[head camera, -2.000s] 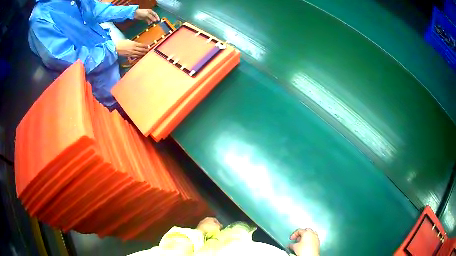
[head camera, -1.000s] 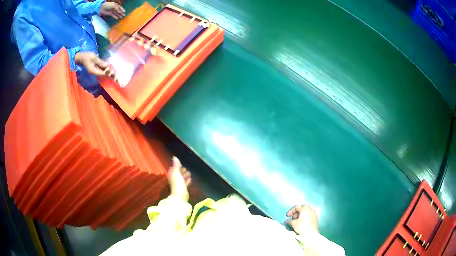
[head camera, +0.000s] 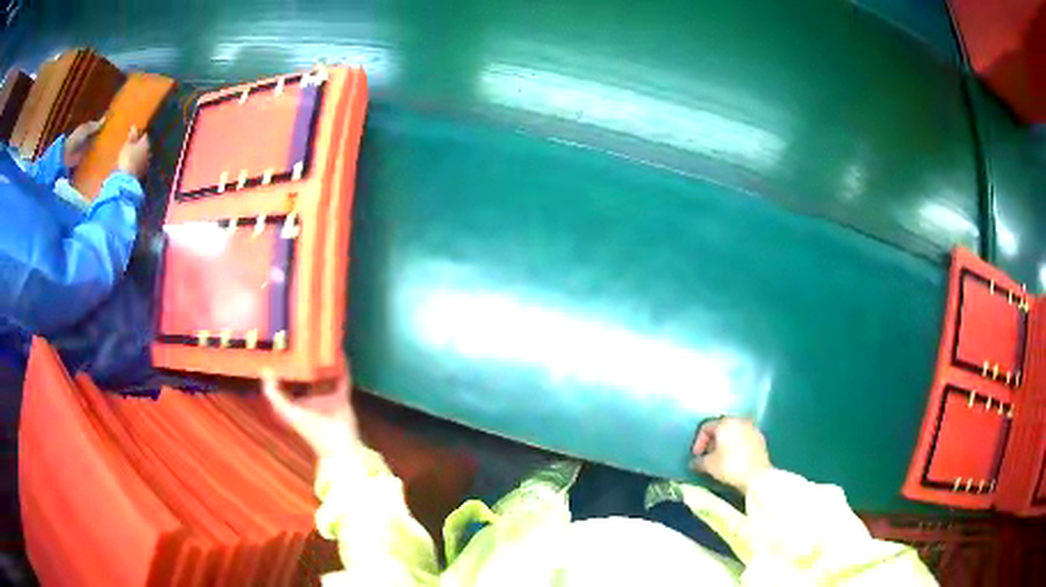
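Observation:
A stack of red-orange foam trays (head camera: 325, 229) lies on the green bench at the left. Its top tray has two recesses, each holding a clear, black-bordered panel (head camera: 218, 275) with pale tabs. My left hand (head camera: 312, 415) touches the stack's near edge, digits spread at the right corner; whether it grips is unclear. My right hand (head camera: 732, 449) is at the bench's near edge, fingers curled, with nothing visible in it.
A person in blue sleeves (head camera: 69, 247) holds an orange tray (head camera: 124, 128) at far left. A tall red foam stack (head camera: 109, 493) stands below the bench at lower left. More trays with panels (head camera: 969, 378) lie at the right end.
My view has turned left. My left hand has moved from beside the tall foam stack to the bench stack's near edge. A panel the other person held now lies in the near recess.

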